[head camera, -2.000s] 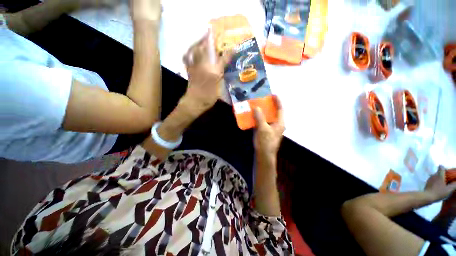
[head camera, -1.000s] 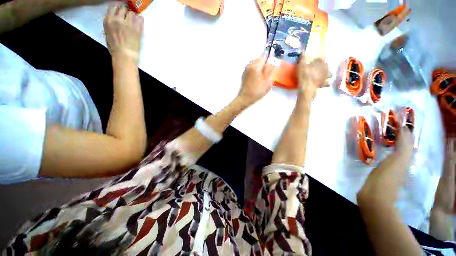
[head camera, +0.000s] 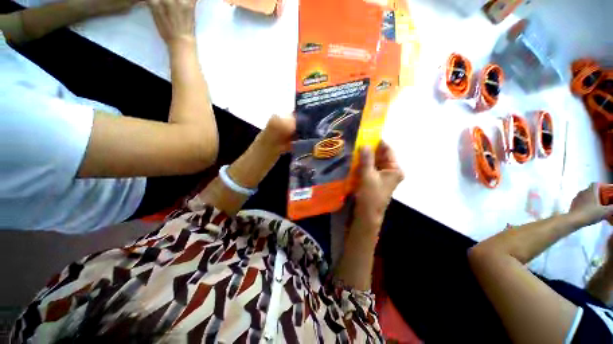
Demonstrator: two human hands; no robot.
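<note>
An orange retail box [head camera: 328, 134] with a dark picture panel of a coiled cord and a yellow side is held up in front of me, over the table's near edge. My left hand [head camera: 277, 138] grips its left edge; the fingertips are partly hidden behind it. My right hand [head camera: 378, 176] holds its lower right side at the yellow panel. The orange upper part of the box extends to the top of the picture. Whether the box is flat or opened is hard to tell.
More box pieces [head camera: 406, 40] lie behind the held box. Several coiled orange cords [head camera: 485, 156] in clear plastic lie at right. A loose cord pile [head camera: 598, 94] is far right. A neighbour's arm [head camera: 178, 101] is at left and another person's arm [head camera: 524, 248] at right.
One second ago both hands were at the box stack farther off; now they hold a box close to me. The right-hand neighbour's hand has moved away from the wrapped cords.
</note>
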